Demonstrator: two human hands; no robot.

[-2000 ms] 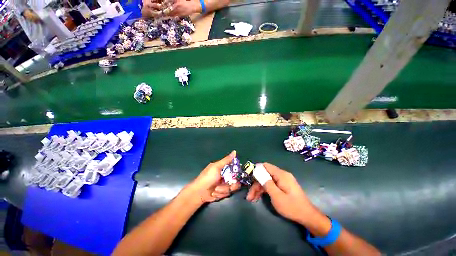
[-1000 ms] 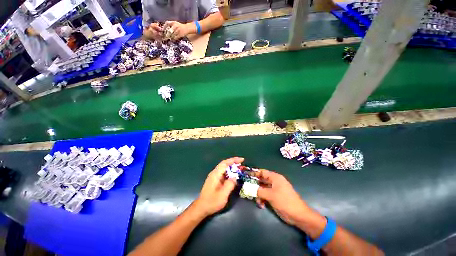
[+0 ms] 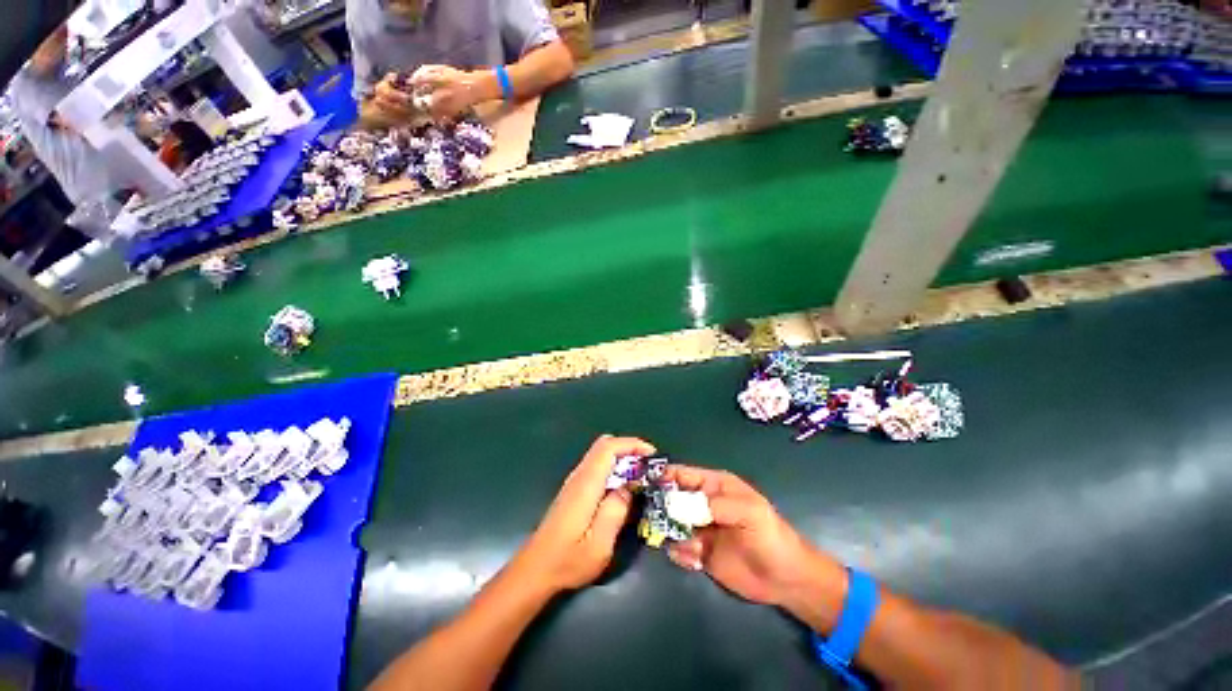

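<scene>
My left hand (image 3: 584, 520) grips the upper left part of a wired board assembly (image 3: 657, 505), a small cluster of white parts, green board and dark wires, held above the dark green bench. My right hand (image 3: 743, 537) holds its right side, with a white wrap on a fingertip and a blue wristband (image 3: 851, 618) on the wrist. Fingers hide part of the cluster. Several more board assemblies (image 3: 857, 410) lie tangled on the bench to the right, beyond my right hand.
A blue sheet (image 3: 270, 634) at left bears rows of whitish housings (image 3: 216, 513). The green belt (image 3: 568, 266) runs behind a pale ledge, carrying scattered units (image 3: 384, 275). A slanting post (image 3: 932, 176) stands at right. A person opposite holds parts above a pile (image 3: 392, 165).
The held assembly has turned, its board now hanging below my fingers. The belt units at left have shifted further left, and another unit shows beside the post. The view has shifted a little.
</scene>
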